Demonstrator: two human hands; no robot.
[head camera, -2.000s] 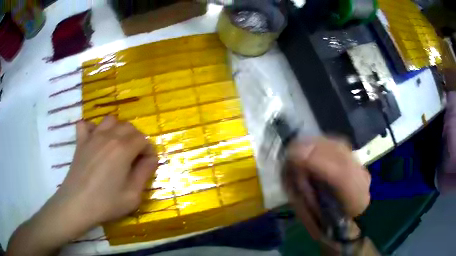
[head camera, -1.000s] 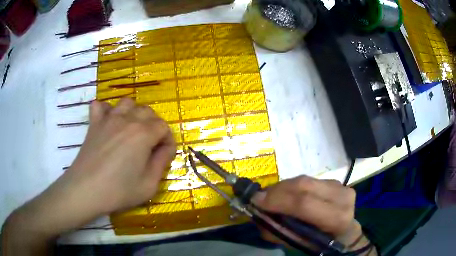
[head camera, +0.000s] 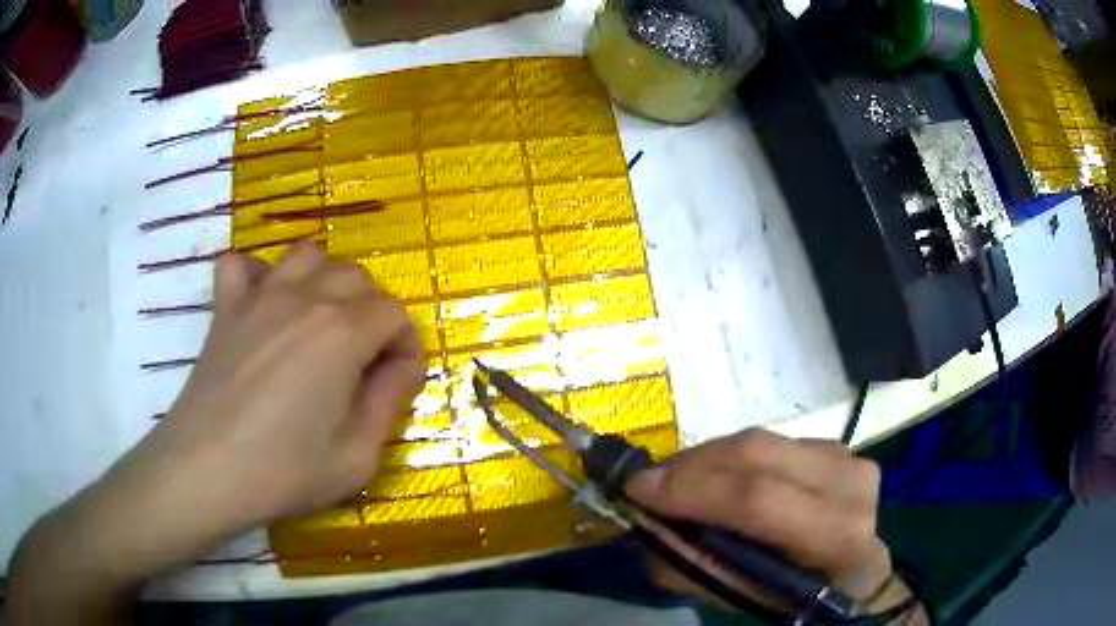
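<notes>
The amber heater sheet (head camera: 477, 135) lies flat on the white bench, divided into small rectangles. Thin dark red lead wires (head camera: 184, 220) stick out past its left edge, and a short dark red piece (head camera: 321, 212) lies on the sheet. My right hand (head camera: 771, 501) holds the black soldering iron (head camera: 612, 462), its tip at the middle of the sheet, with the curved feed tube (head camera: 520, 440) beside it. My left hand (head camera: 306, 367) rests on the sheet's left part with fingers curled; whether its fingertips hold a wire is hidden.
A yellowish tin (head camera: 667, 92) of silvery bits stands behind the sheet. A long black box (head camera: 844, 245) with a metal plate (head camera: 961, 184) and a green solder spool (head camera: 936, 31) are at right. A dark red wire bundle (head camera: 208, 47), a cardboard box (head camera: 428, 15) and spare amber sheets (head camera: 1040, 98) lie farther back.
My right hand has brought the iron from beside the sheet's right edge left onto the sheet, then slightly right. My left hand stays on the sheet in nearly the same pose.
</notes>
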